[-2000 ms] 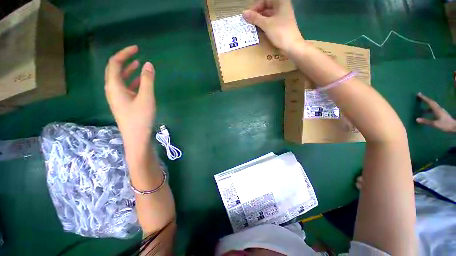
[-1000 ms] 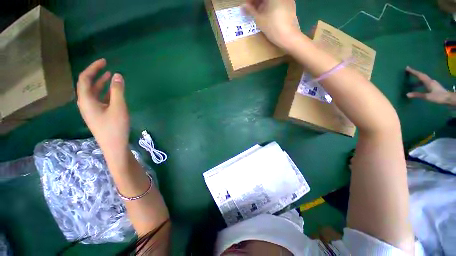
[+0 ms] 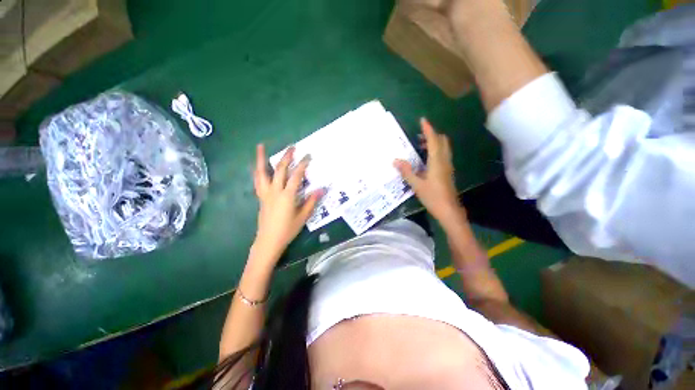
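Observation:
A stack of white label sheets [image 3: 347,152] lies near the bench's front edge, with printed text and dark codes along its lower side. My left hand [image 3: 283,190] rests on the sheets' left edge, fingers spread. My right hand [image 3: 433,171] is at their right edge, thumb on the paper and fingers apart. Neither hand is closed on a sheet.
A clear bag of white cables [image 3: 122,179] lies at left on the green bench [image 3: 236,46], with a coiled white cable [image 3: 190,116] beside it. Brown cartons [image 3: 65,46] stand at upper left. Another person's sleeved arm [image 3: 549,122] reaches over a brown carton [image 3: 430,49] at upper right.
Both hands have come back from the bench and cartons to the label sheets. The view has shifted. Another person's arm has come in at the right, over a carton.

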